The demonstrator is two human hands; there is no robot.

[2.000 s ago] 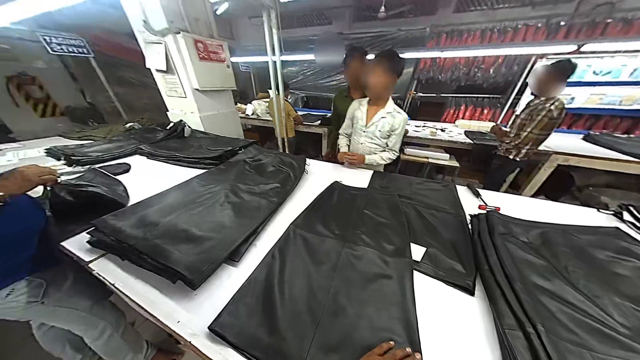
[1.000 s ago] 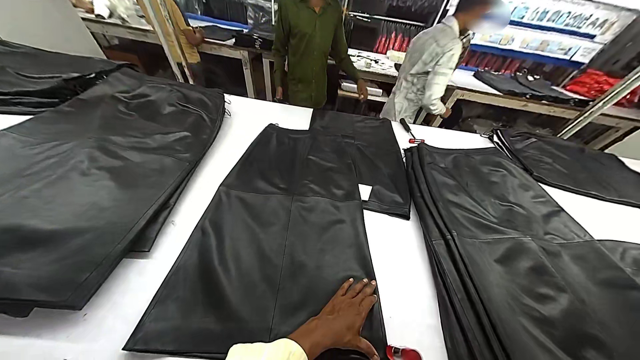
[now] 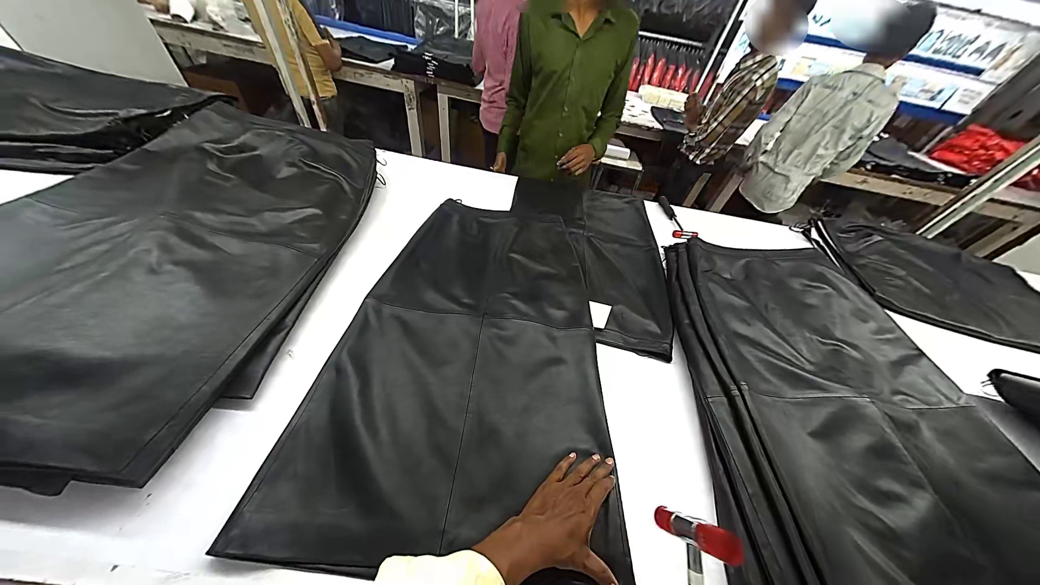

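Note:
My left hand (image 3: pixel 561 516) lies palm down on the lower right part of a black leather skirt (image 3: pixel 463 366), its fingers a little apart and holding nothing. The skirt is spread flat on the white table, with its waist at the far end. Another black leather piece (image 3: pixel 626 268) lies partly beneath its upper right side. Right of my left hand, near the lower edge, is a red-ended tool (image 3: pixel 699 536) with a metal shaft; its kind is unclear. My right hand is out of view.
Stacked black leather skirts lie left (image 3: pixel 162 268) and right (image 3: pixel 837 382). A small black-and-red tool (image 3: pixel 674 219) lies near the far edge of the white table (image 3: pixel 642 414). A person in a green shirt (image 3: pixel 569 89) stands across the table; other people are behind.
The view has tilted down and shifted. My left hand remains on the skirt. The red-ended tool shows more fully. A person in a light shirt has moved right.

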